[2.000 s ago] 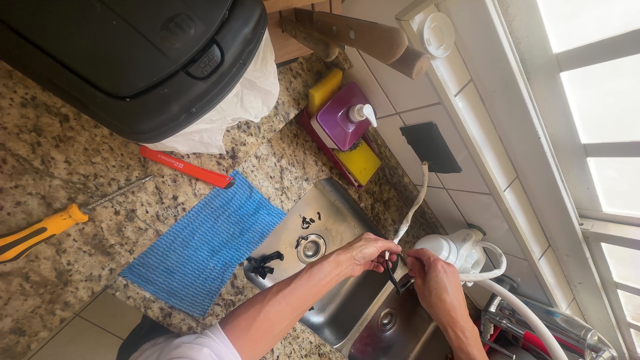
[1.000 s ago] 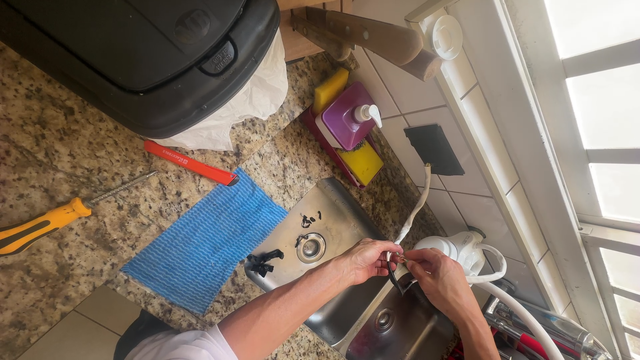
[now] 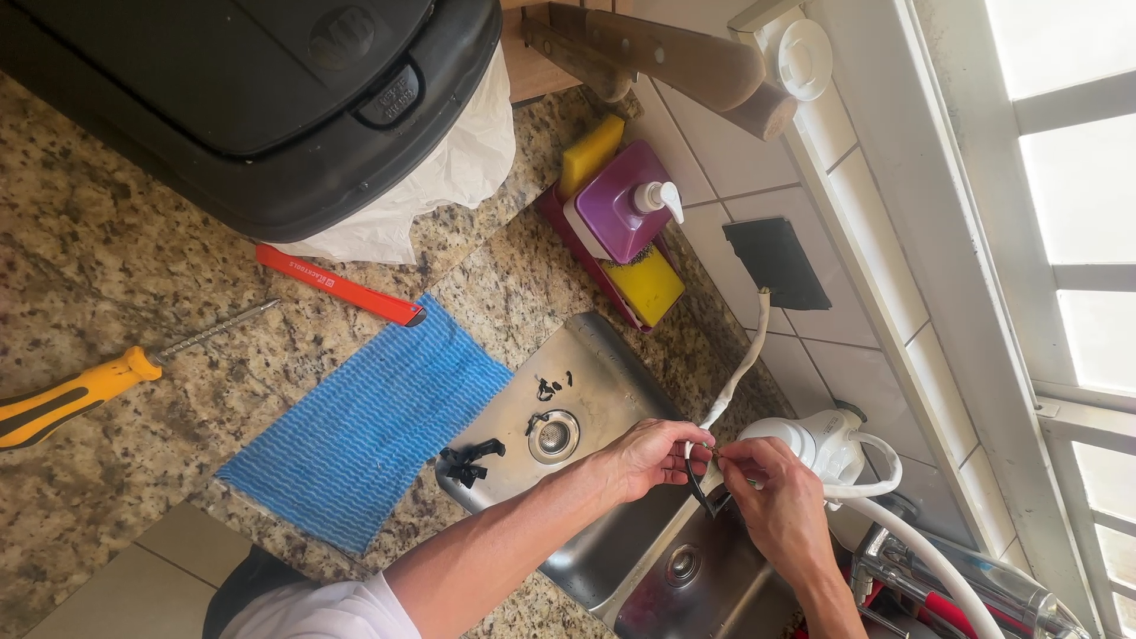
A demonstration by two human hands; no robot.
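Note:
Over the divider of the steel double sink (image 3: pixel 612 390), my left hand (image 3: pixel 661 457) pinches wires near the end of a white sheathed cable (image 3: pixel 744 364), which comes out of a dark wall plate (image 3: pixel 779 264). Close beside it, the fingertips of my right hand (image 3: pixel 777 497) hold the bare end of a thin wire. A black wire (image 3: pixel 701 497) loops down below the fingers. Just behind my right hand is a white water-heater-like fixture (image 3: pixel 821 444) with white hoses. Scraps of black tape (image 3: pixel 470 461) lie on the sink's left rim, and smaller black bits are near the drain.
A blue cloth (image 3: pixel 373 426), a red utility knife (image 3: pixel 337 284) and a yellow-handled screwdriver (image 3: pixel 80 395) lie on the granite counter. A black lidded bin (image 3: pixel 266 106) stands at upper left. A purple soap dispenser (image 3: pixel 617 200) with sponges stands near the wall; wooden knife handles (image 3: pixel 674 53) jut out above.
Both hands stay at the cable end, with small shifts of the fingers; the fingertips were closer together one second ago. The things on the counter have not moved.

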